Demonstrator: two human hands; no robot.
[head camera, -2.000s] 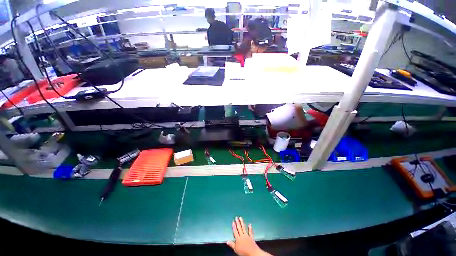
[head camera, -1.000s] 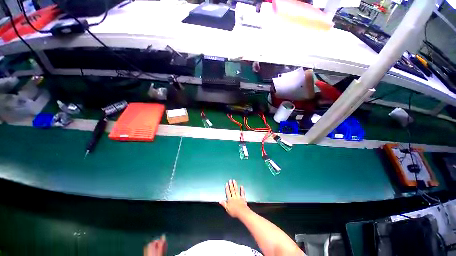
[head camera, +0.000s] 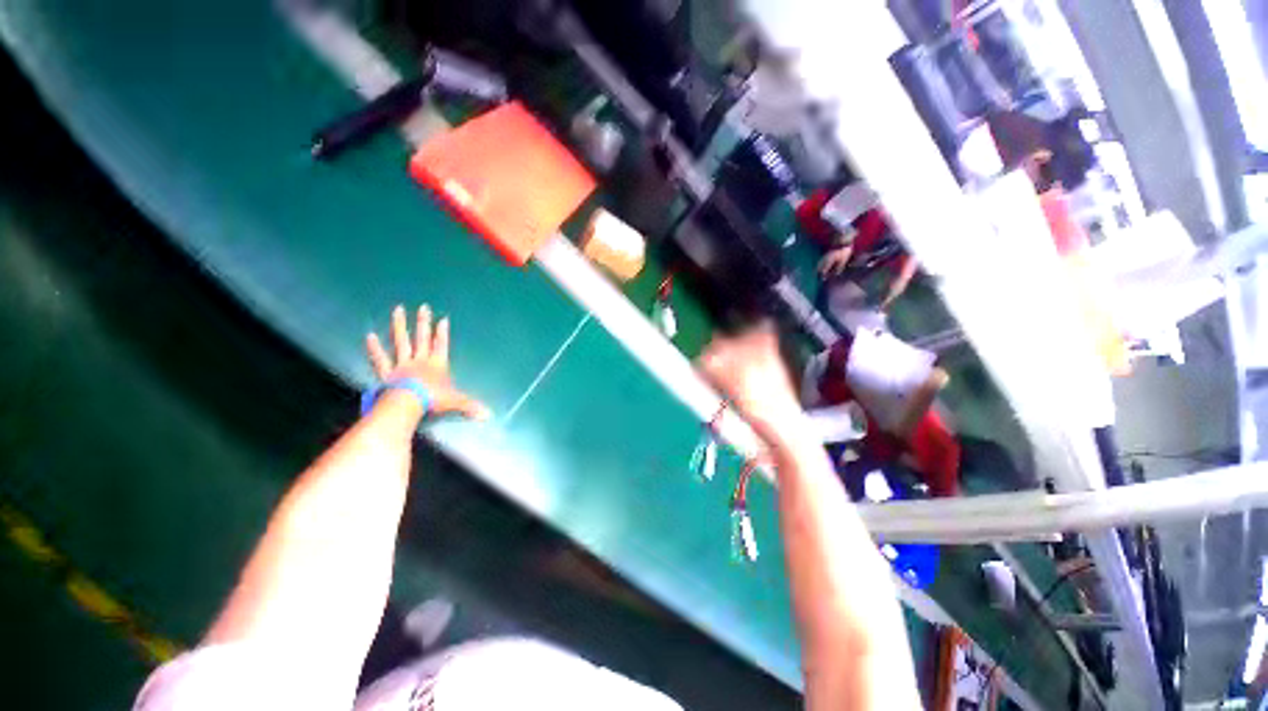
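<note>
The view is tilted and partly blurred. My left hand (head camera: 417, 371), with a blue band at the wrist, rests with fingers spread at the front edge of the green mat (head camera: 542, 417), holding nothing. My right hand (head camera: 751, 372) is blurred and reaches over the back rail of the bench, near the wired boards; I cannot tell whether it holds anything. One small circuit board (head camera: 745, 535) with red leads lies on the mat, another board (head camera: 705, 457) lies beside it, and a third small piece (head camera: 668, 317) lies behind the rail.
An orange-red slotted tray (head camera: 504, 181), a tan block (head camera: 613, 246) and a black screwdriver-like tool (head camera: 373, 120) lie at the rail. A white post (head camera: 973, 517) crosses at right. Across the bench, a person's hand (head camera: 836, 261) and a seated person (head camera: 1036, 146) show.
The view has tilted strongly. My left hand has come up onto the mat's front edge. My right hand has left the front edge and reached over to the back rail.
</note>
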